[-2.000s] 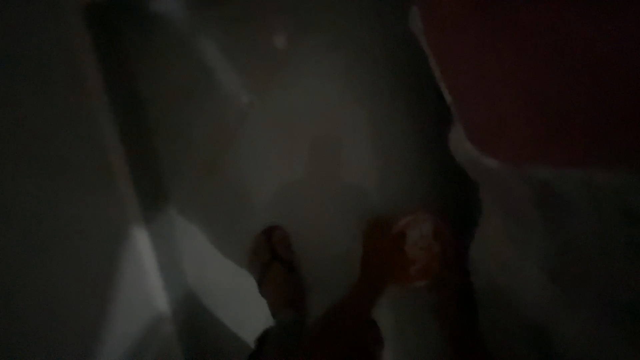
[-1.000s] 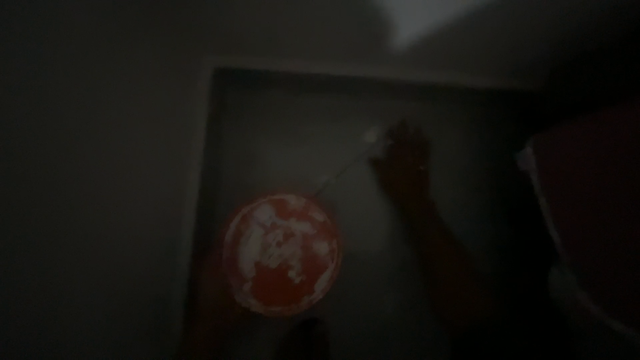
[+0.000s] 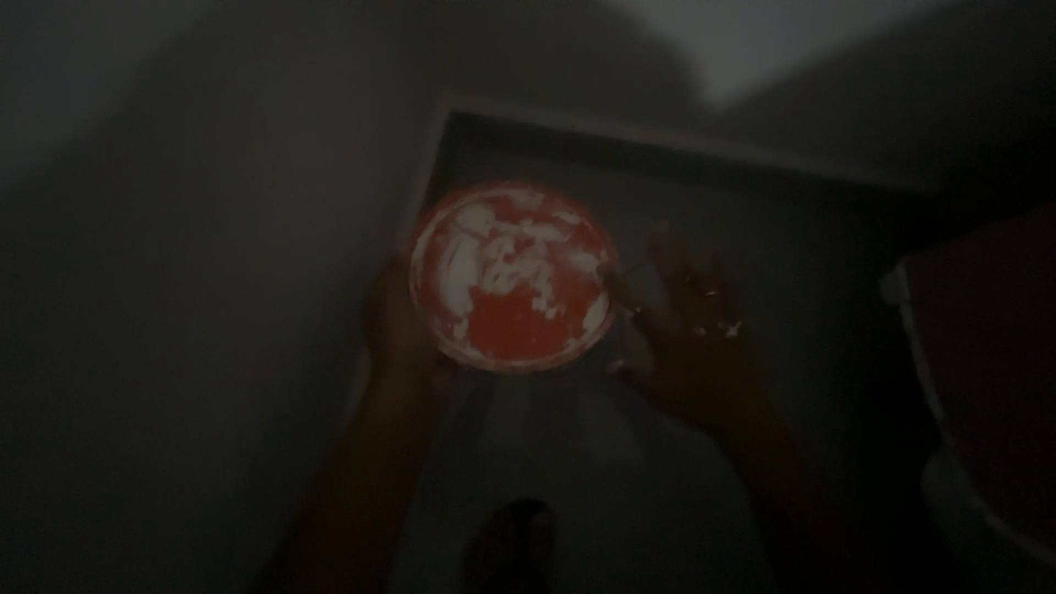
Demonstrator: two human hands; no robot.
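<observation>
The view is very dark. A round red container (image 3: 516, 330), seemingly a bowl or tub, has white material smeared over its inside. My left hand (image 3: 404, 322) grips its left side, the fingers partly hidden beneath or behind it. At the container's right rim is my right hand (image 3: 689, 330), fingers spread, with one fingertip at the edge. Small white bits cling to the right hand, and a thin strand seems to run between a finger and the rim.
Walls meet in a corner behind the container, with a pale ledge (image 3: 660, 136) along their foot. A dark red object with a pale edge (image 3: 982, 355) stands at the right. A foot (image 3: 524, 536) is on the floor below.
One second ago my right hand was farther from the red container, a thin strand stretched between them; now it is at the rim. The view has shifted.
</observation>
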